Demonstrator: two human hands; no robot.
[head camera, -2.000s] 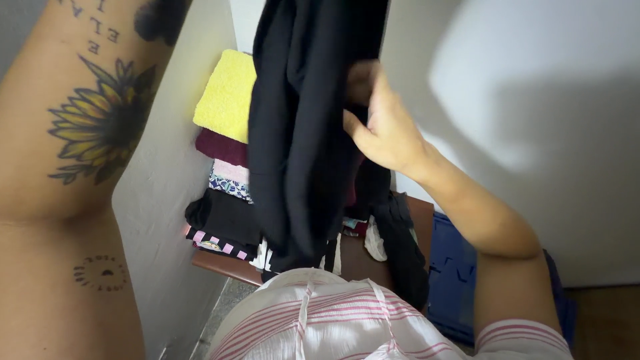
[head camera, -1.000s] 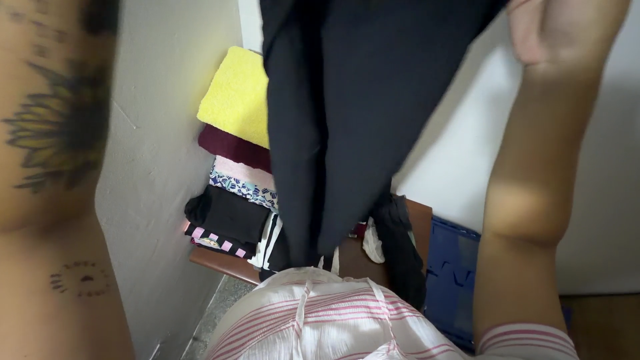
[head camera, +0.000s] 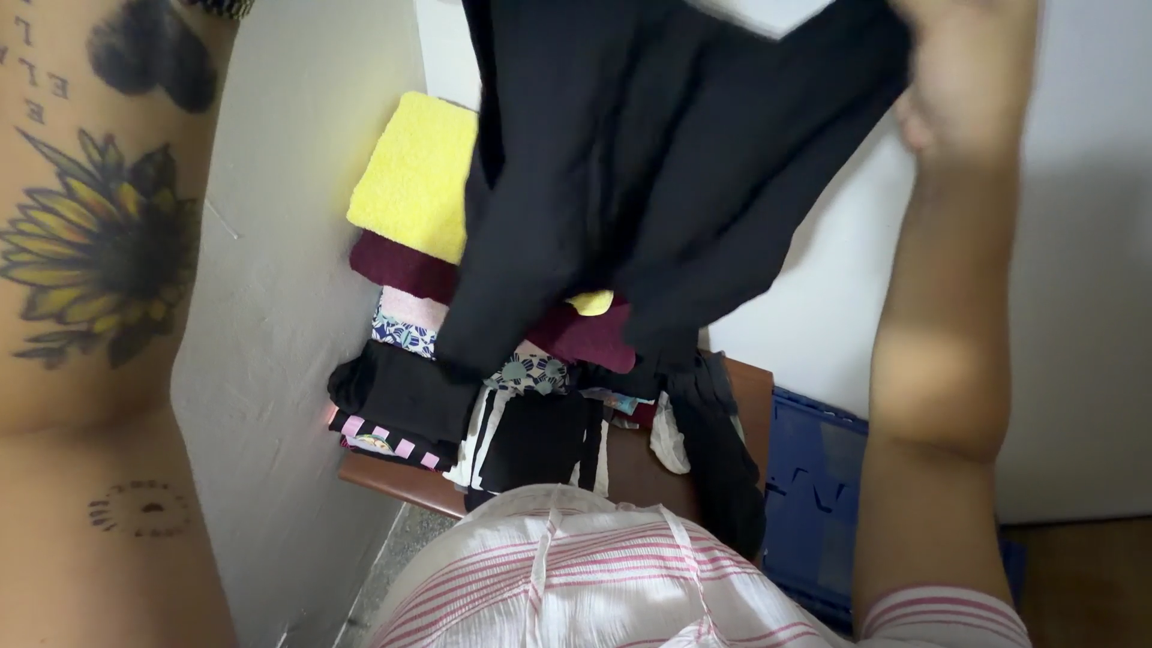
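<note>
A black cloth garment (head camera: 648, 162) hangs spread out in front of me, its lower part split into two hanging portions. My right hand (head camera: 945, 81), at the top right, grips the garment's upper right corner; the fingers are partly cut off by the frame edge. My left forearm fills the left side, while my left hand lies beyond the top of the view. Behind the garment, a folded yellow towel (head camera: 414, 180) rests on a maroon folded cloth (head camera: 400, 265). Folded black clothes (head camera: 405, 391) and a black-and-white folded garment (head camera: 540, 441) are nearer to me.
The folded textiles stand on a brown surface (head camera: 405, 481) against a pale wall at the left. A loose black garment (head camera: 720, 459) drapes over its right side, beside a white cloth (head camera: 668, 436). A blue plastic crate (head camera: 810, 504) stands to the right, by a white panel.
The black garment, bunched and narrow two seconds ago, has been spread wide. My right hand has moved up and to the right from the garment's side.
</note>
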